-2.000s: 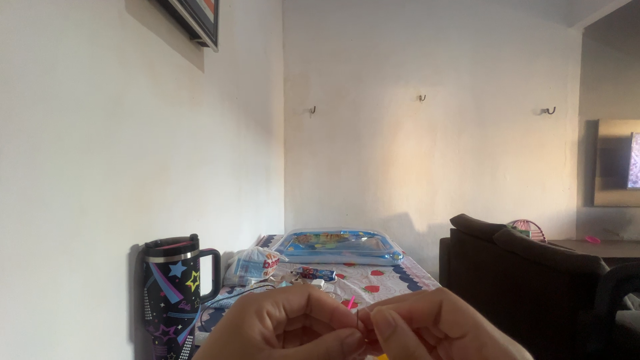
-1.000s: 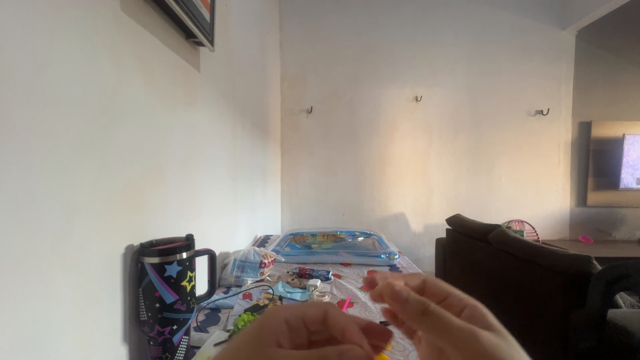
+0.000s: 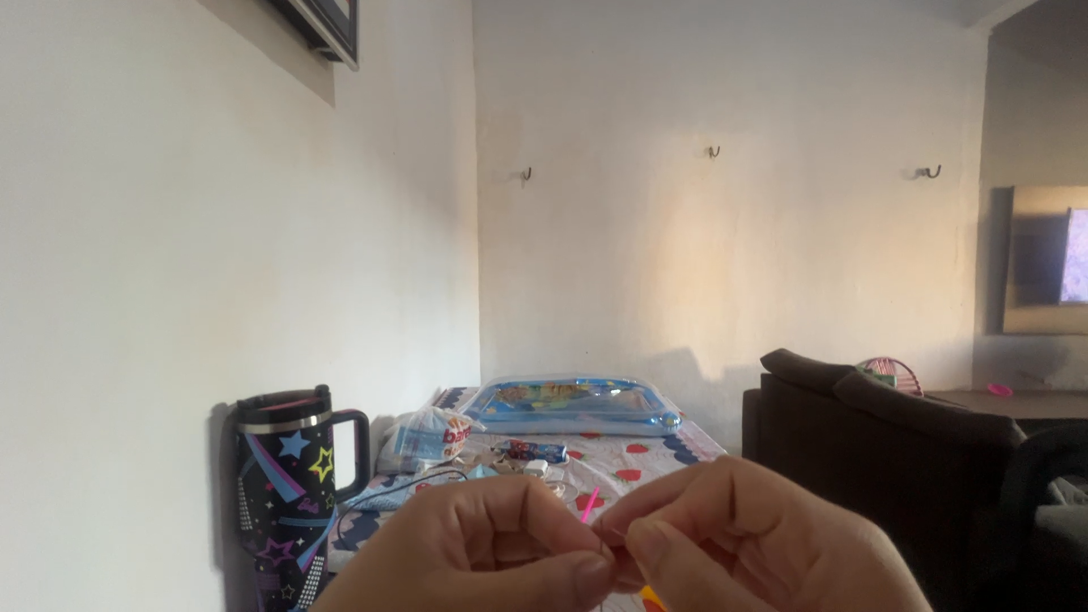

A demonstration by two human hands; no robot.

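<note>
My left hand (image 3: pixel 501 544) and my right hand (image 3: pixel 748 544) meet fingertip to fingertip at the bottom centre, above the near part of the table. Each has its thumb and index finger pinched together. A thin strand, perhaps thread, shows faintly between the fingertips; its ends are hidden. Just behind the fingers is a slim pink stick-like object (image 3: pixel 591 505), whose lower end is covered. Below the hands a bit of something yellow-orange (image 3: pixel 652 598) peeks out.
A black tumbler with stars (image 3: pixel 285 501) stands at left. On the strawberry-patterned tablecloth (image 3: pixel 627 463) lie a blue inflatable item (image 3: pixel 578 408), a plastic bag (image 3: pixel 429 438), a white charger plug (image 3: pixel 535 467) and a dark cable (image 3: pixel 399 486). A dark sofa (image 3: pixel 875 459) is at right.
One second ago my hands were slightly apart, with the right fingers raised and spread. Now the fingertips are together again, pinching, much as they were two seconds ago.
</note>
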